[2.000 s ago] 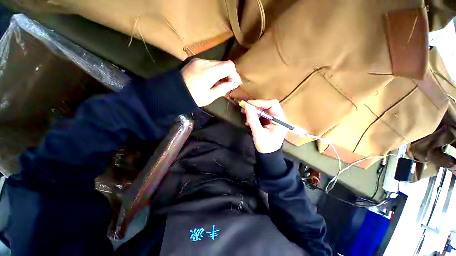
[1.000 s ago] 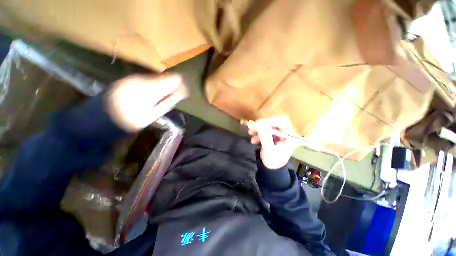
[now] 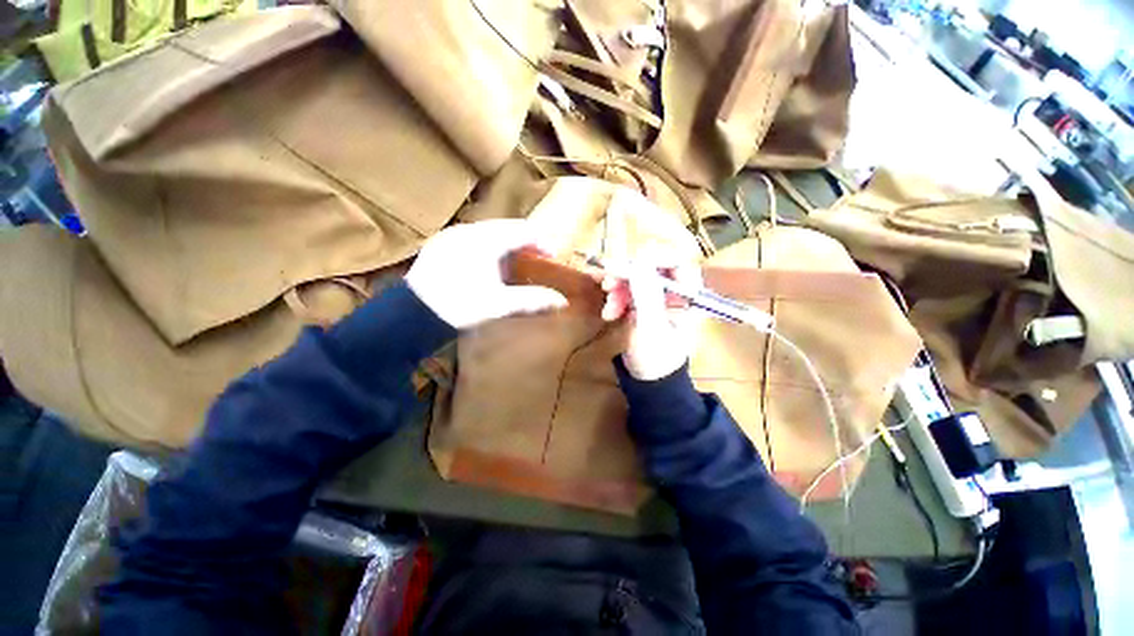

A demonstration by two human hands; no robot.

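Note:
A tan-brown bag (image 3: 497,404) lies on the green worktable in front of me, with leather trim (image 3: 522,477) along its near edge. My left hand (image 3: 479,276) holds a reddish-brown leather strip (image 3: 553,271) of the bag between thumb and fingers. My right hand (image 3: 659,317) holds the corded pen (image 3: 721,306) by its barrel, with its tip at the strip close to my left hand. Whether the tip touches the strip I cannot tell. The white pen cord (image 3: 825,388) hangs from the rear end toward the right.
More brown bags (image 3: 249,186) are piled at the left, back and right (image 3: 982,273). A power strip (image 3: 939,441) with a black adapter (image 3: 960,442) lies at the table's right edge. A plastic-lined box (image 3: 100,540) stands below the table edge at left.
The view has tilted up and shows more of the bag pile. My left hand has moved from near the plastic-lined box to the bag and taken hold of the leather strip. The pen is raised over the bag.

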